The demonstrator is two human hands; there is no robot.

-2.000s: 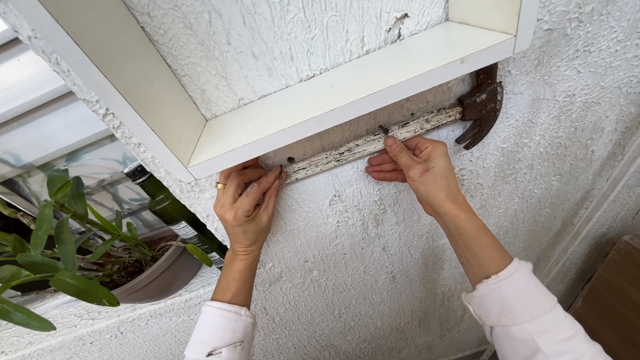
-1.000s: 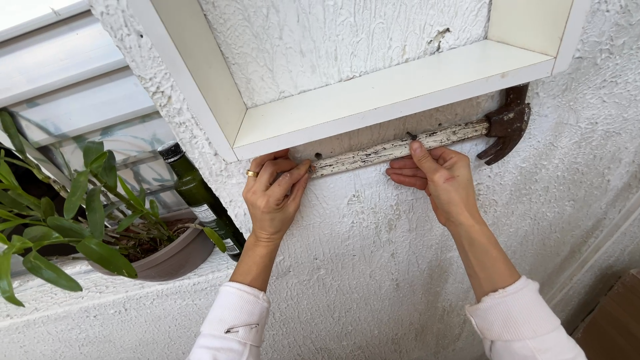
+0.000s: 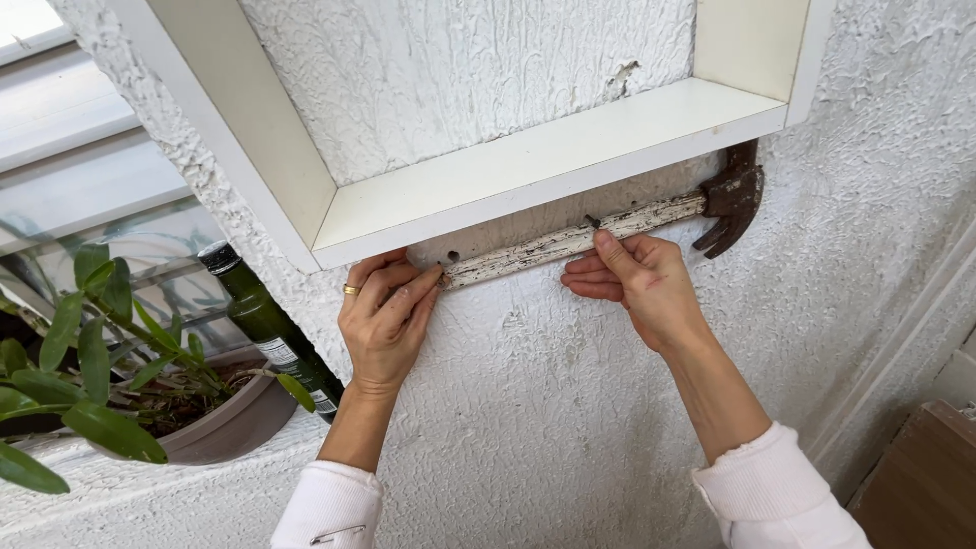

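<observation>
A claw hammer [image 3: 576,240] with a rusty head and a worn, white-painted handle lies along the wall, just under the bottom board of a white frame shelf [image 3: 549,164]. My left hand [image 3: 385,313] pinches the handle's left end, some fingers reaching behind the shelf's lower edge. My right hand [image 3: 648,286] has its thumb on the handle near the middle, beside a dark nail or screw [image 3: 592,221]; its other fingers are below the handle. The hammer head is at the right, claw pointing down. A dark hole [image 3: 453,256] shows in the wall above the handle's left end.
At the left, a potted plant [image 3: 229,423] and a dark green glass bottle [image 3: 278,328] stand on a white ledge. Louvred slats [image 3: 69,130] are behind them. Rough white plaster wall [image 3: 534,427] surrounds the shelf. A brown wooden piece [image 3: 923,480] is at the lower right.
The view has shifted a little. Both hands keep the same places on the hammer handle, with no plain change in hold.
</observation>
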